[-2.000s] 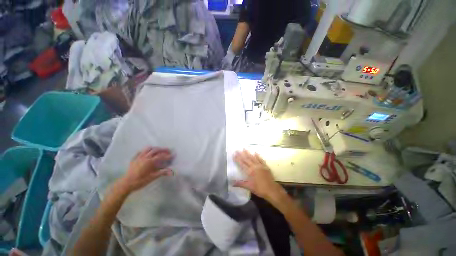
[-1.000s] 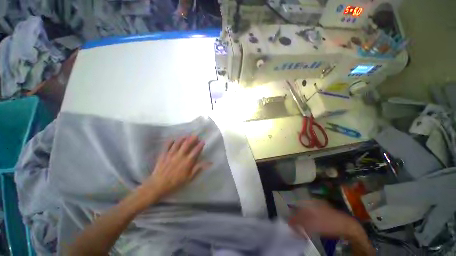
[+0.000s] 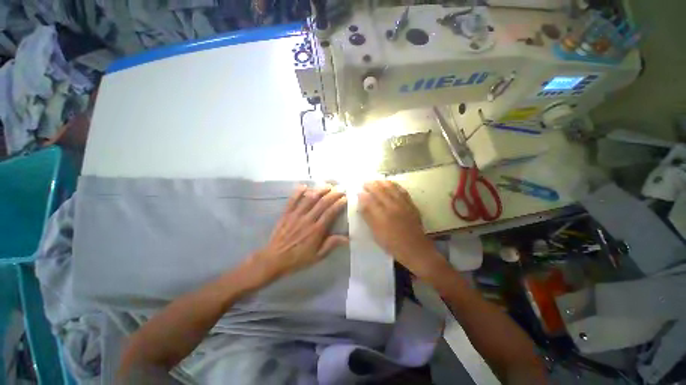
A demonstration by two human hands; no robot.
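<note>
A light-grey fabric piece [image 3: 173, 241] lies on the table's left part and hangs towards my lap. A white band [image 3: 371, 282] runs along its right edge. My left hand [image 3: 308, 225] lies flat on the grey fabric just left of the band. My right hand [image 3: 391, 222] rests on the band's upper part, fingertips near the lamp glare. Whether its fingers pinch the band is unclear. The sewing machine [image 3: 444, 83] stands beyond my hands. Its needle area is washed out by glare.
Red-handled scissors [image 3: 475, 195] and light-blue snips [image 3: 530, 188] lie right of my right hand. A small white box [image 3: 508, 143] stands behind them. A white roll [image 3: 465, 252] hangs below the table edge. Teal bins [image 3: 30, 203] stand at left. Cut grey pieces [image 3: 639, 301] are piled at right.
The grey fabric was pulled down off the needle area, then its upper edge was straightened. My right hand has moved from the lower right onto the band. My left hand has moved right and up.
</note>
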